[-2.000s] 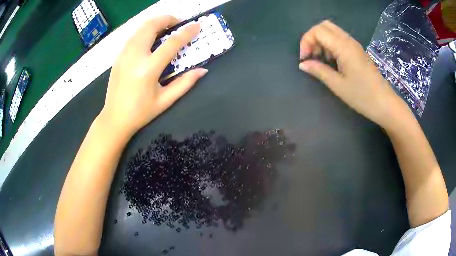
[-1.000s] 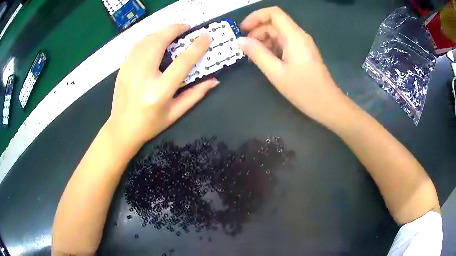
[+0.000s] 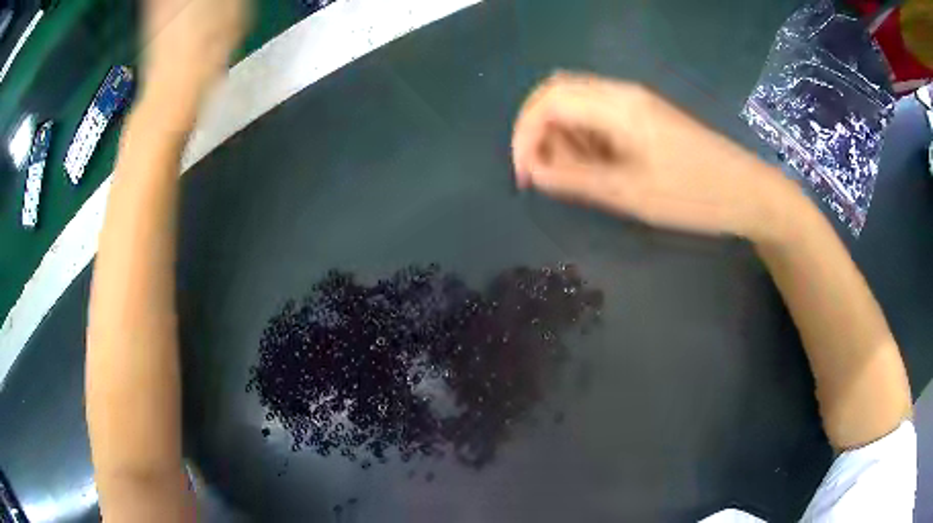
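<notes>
My left hand (image 3: 196, 36) is blurred and cut off by the top edge, over the green belt; its fingers and anything in them do not show. My right hand (image 3: 588, 148) hovers over the dark worktop with its fingers curled; whether a tiny part is in the pinch cannot be seen. A loose pile of tiny black parts (image 3: 409, 358) lies on the worktop below both hands. A blue and white keypad circuit board (image 3: 99, 123) lies on the belt left of my left forearm, and a narrower-looking board (image 3: 37, 174) lies beside it.
A white edge strip (image 3: 307, 66) curves between the dark worktop (image 3: 655, 358) and the green belt (image 3: 77, 61). A crinkled clear plastic bag (image 3: 824, 112) lies at the upper right, beside a red and yellow packet (image 3: 911, 46). A white sleeve covers part of my right arm.
My left hand has left the middle of the worktop and moved up and left over the belt. The board it held on the worktop is gone from there. My right hand has moved down and slightly right.
</notes>
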